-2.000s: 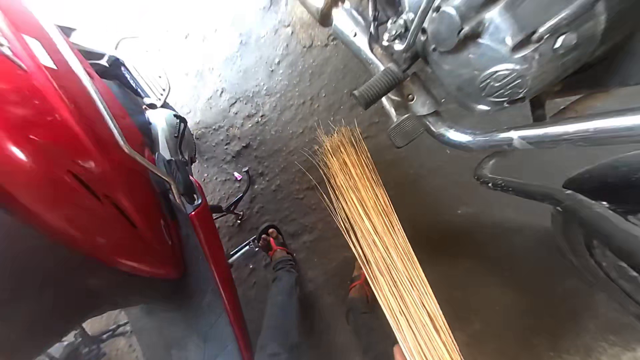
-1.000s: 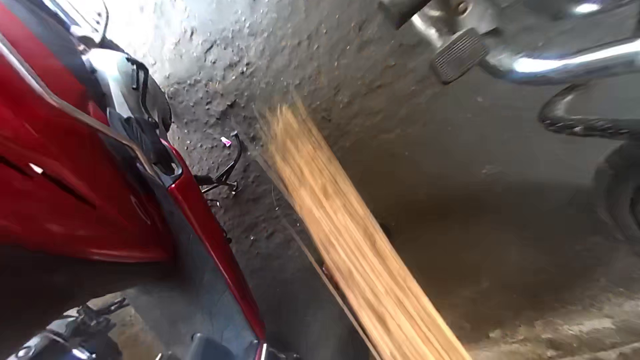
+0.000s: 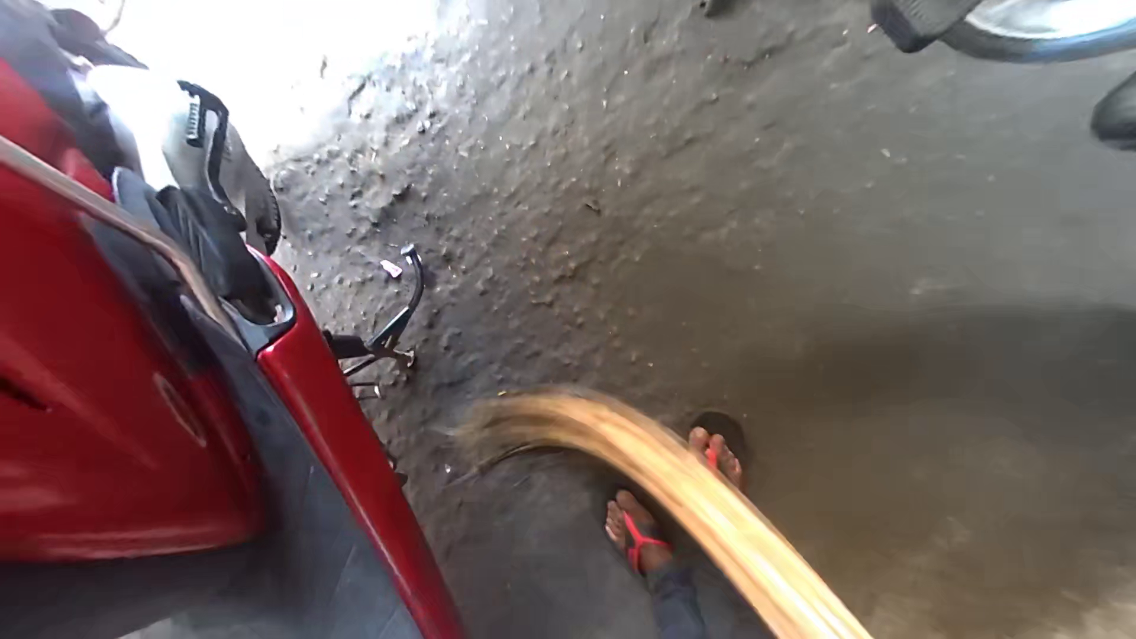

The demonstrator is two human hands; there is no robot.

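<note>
A broom of thin, pale stiff bristles (image 3: 688, 488) reaches in from the bottom edge, right of the middle. Its bristles bend over to the left and their tips blur close to the rough dark floor (image 3: 568, 266). The end by which it is held lies below the frame. Neither my left hand nor my right hand can be seen. My two feet in sandals with red straps, one foot (image 3: 637, 531) on the left of the bristles and the other foot (image 3: 717, 457) partly behind them, stand on the floor.
A red scooter (image 3: 115, 426) fills the left side, with its stand (image 3: 404, 311) reaching out over the floor. A small pale scrap (image 3: 390, 268) lies beside the stand. At the top right, part of a motorcycle's chrome pipe (image 3: 1047, 27) and a black footrest (image 3: 919, 22) show.
The bristles were straight in both earlier frames and now curve leftward. The view has shifted, so less of the motorcycle shows. A hand's edge at the bottom two seconds ago is out of view.
</note>
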